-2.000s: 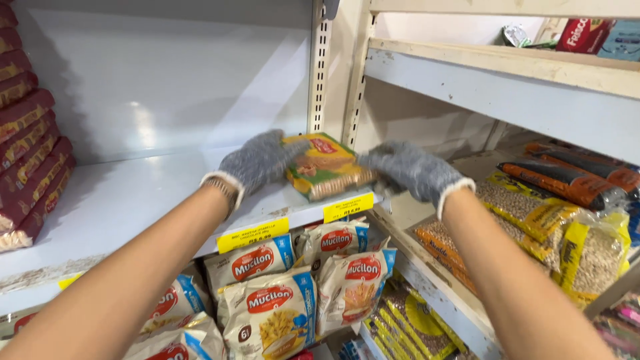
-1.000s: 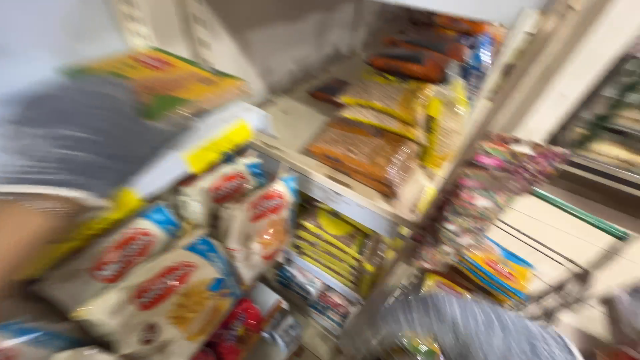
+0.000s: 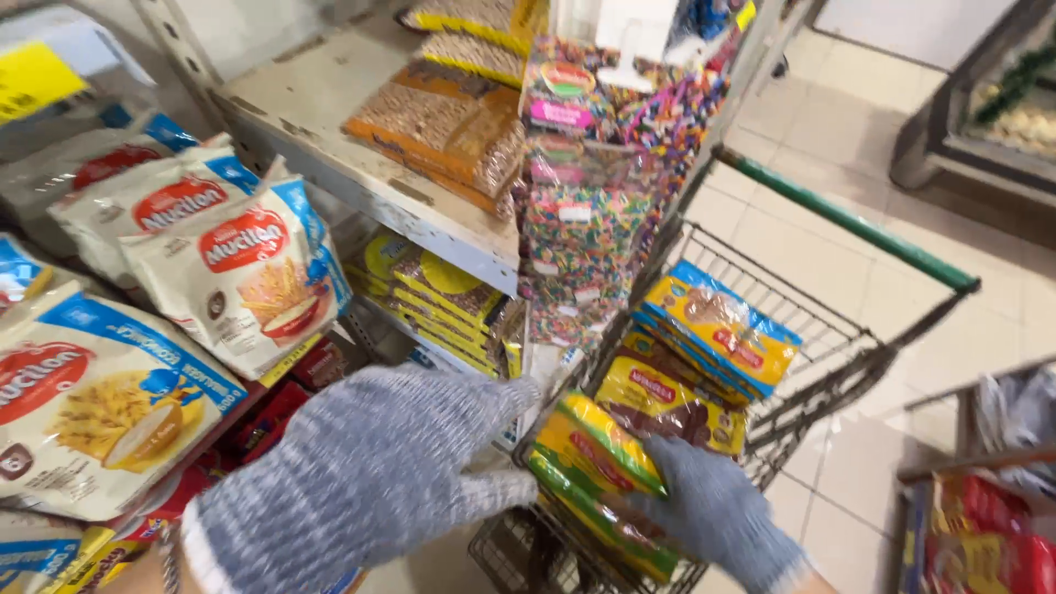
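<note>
Grey knit gloves cover both hands. My left hand (image 3: 355, 478) reaches toward the wire shopping cart (image 3: 833, 330), thumb and fingers apart, nothing between them. Inside the cart my right hand (image 3: 714, 503) touches a yellow and green food packet (image 3: 598, 445); its fingertips are partly hidden, so a grip cannot be told. Another green-edged packet lies beneath. Beside these are a yellow and brown packet (image 3: 660, 392) and blue and yellow packets (image 3: 722, 326), stacked toward the cart's green handle (image 3: 850, 219).
Mucilon cereal bags (image 3: 247, 264) stand at the left. Bags of beans (image 3: 445, 124) lie on a worn shelf (image 3: 330, 107). Bags of colored sprinkles (image 3: 586, 214) hang between shelf and cart. A display with red packets (image 3: 990, 528) stands at lower right.
The view has swung right and down from the shelf to the cart. Both hands were at a yellow packet on the upper shelf two seconds ago; now the right is inside the cart.
</note>
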